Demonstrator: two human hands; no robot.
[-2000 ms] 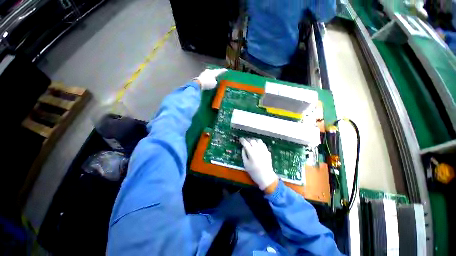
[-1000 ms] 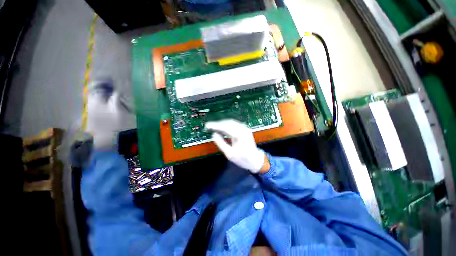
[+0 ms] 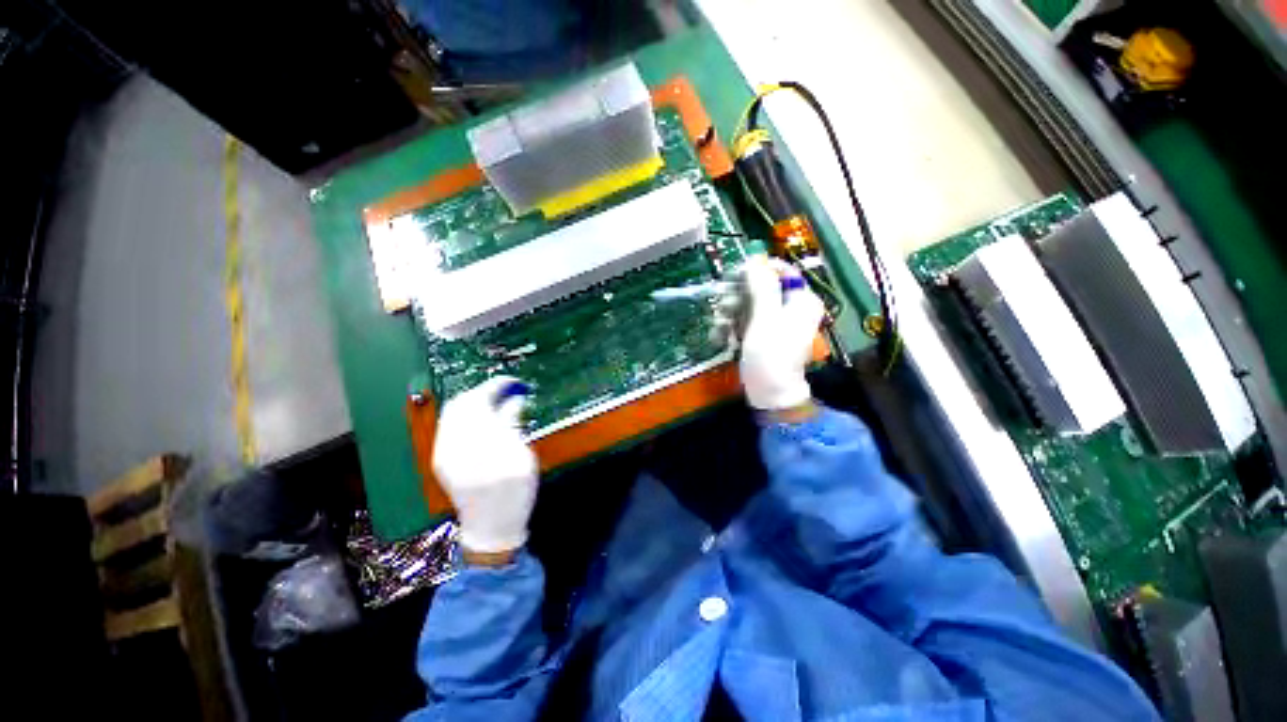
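The green circuit board lies in the orange-brown fixture. It bears a long pale heatsink and a finned heatsink with a yellow strip. My left hand, white-gloved, is at the board's near left edge with a small dark blue piece at its fingertips. My right hand, white-gloved and slightly blurred, is over the board's right end, gripping a slim marker pen whose pale end points left. Whether its tip touches the board cannot be told.
The power driver with its looping cable lies right of the fixture. More boards with heatsinks stand at the right. A metal hardware bin and clear plastic bag are low left. A wooden pallet is on the floor.
My left hand has come back from over the floor at the left to the board's near edge. My right hand has moved right and now holds the pen. The view has shifted and turned.
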